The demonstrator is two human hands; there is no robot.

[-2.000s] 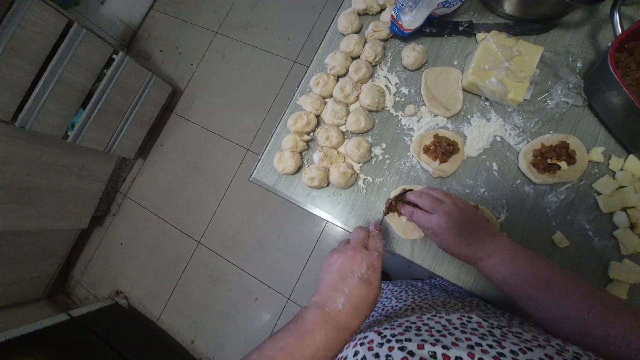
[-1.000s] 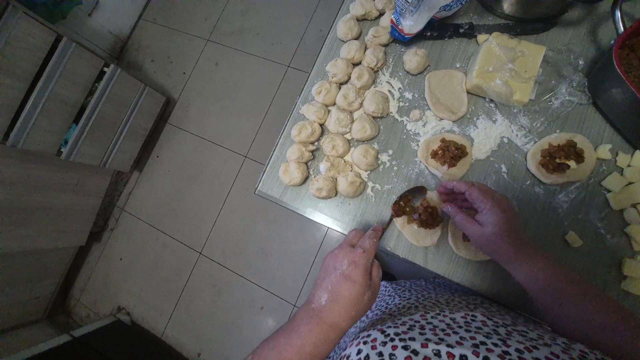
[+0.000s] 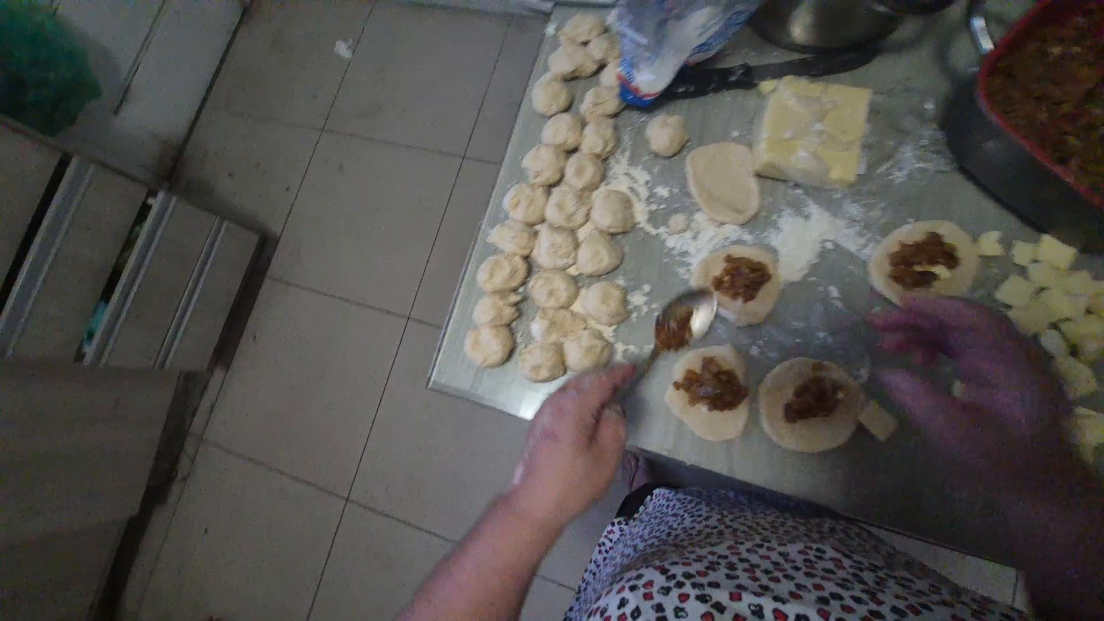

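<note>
My left hand (image 3: 573,440) grips the handle of a metal spoon (image 3: 700,312) that has brown filling in its bowl. Just right of the spoon lie a dough round with filling (image 3: 709,423) and, beside it, another filled round (image 3: 802,435). My right hand (image 3: 966,371), blurred, hovers with fingers apart over the table's right part, holding nothing that I can see. Above it is a filled dough round (image 3: 964,250); one more filled round (image 3: 766,302) lies beyond the spoon. A bare flattened dough piece (image 3: 723,183) is farther back.
Several dough balls (image 3: 552,246) line the left edge of the table (image 3: 483,379). At the back are a plastic bag (image 3: 673,39), a black-handled knife (image 3: 759,73), a block of cheese or butter (image 3: 815,129) and a metal pot (image 3: 819,21). A red-rimmed pan (image 3: 987,95) and pale cubes (image 3: 1048,293) stand right.
My right hand has moved away from the near dough rounds to the right, uncovering both. The spoon in my left hand has lifted off the near round's filling.
</note>
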